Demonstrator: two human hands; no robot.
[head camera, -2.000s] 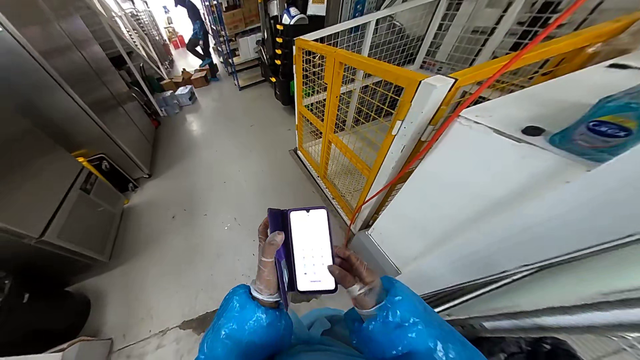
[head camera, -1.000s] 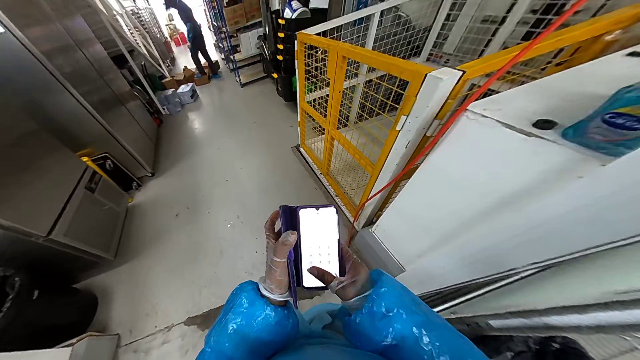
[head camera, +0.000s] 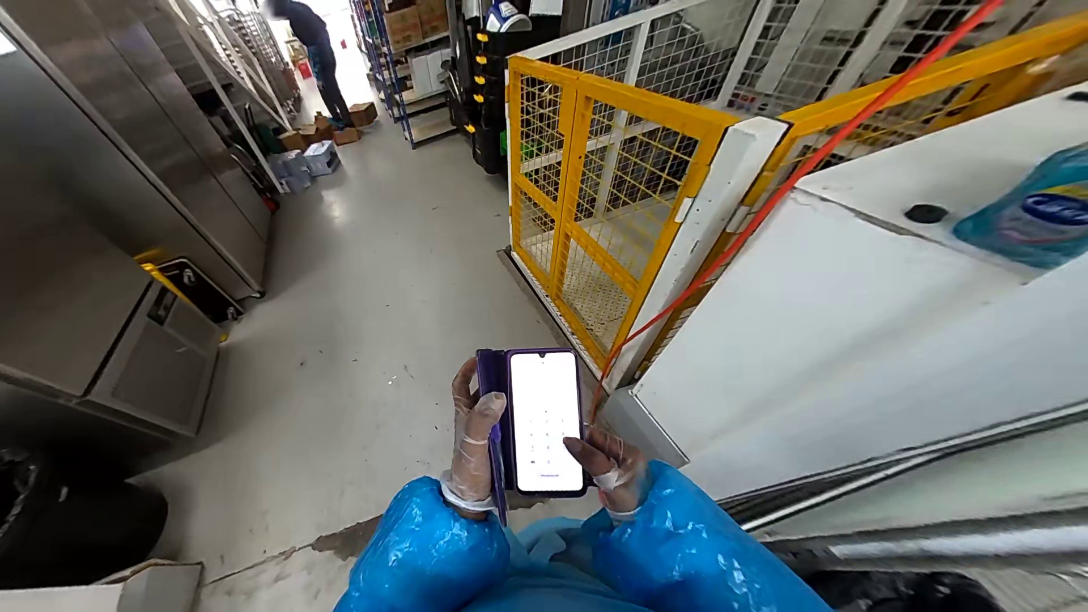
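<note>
A smartphone (head camera: 546, 416) with a bright, lit screen stands in a purple folding case (head camera: 495, 399) in front of my body. My left hand (head camera: 473, 433), in a clear disposable glove, holds the case by its opened cover on the left side. At the phone's lower right edge is my right hand (head camera: 608, 463), gloved too, its thumb over the lower part of the screen and its fingers partly hidden behind the phone. Blue plastic sleeves cover both forearms.
A yellow mesh gate (head camera: 586, 178) and a white cabinet (head camera: 850, 297) stand at the right, with a bottle of blue liquid (head camera: 1033, 212) on top. Steel units (head camera: 110, 161) line the left. Farther off, a person (head camera: 316, 59) stands by cardboard boxes (head camera: 344, 134). A black bin (head camera: 93, 527) is lower left.
My right thumb has moved from the phone's right edge onto the lower screen. The person in the background has straightened from a more bent posture.
</note>
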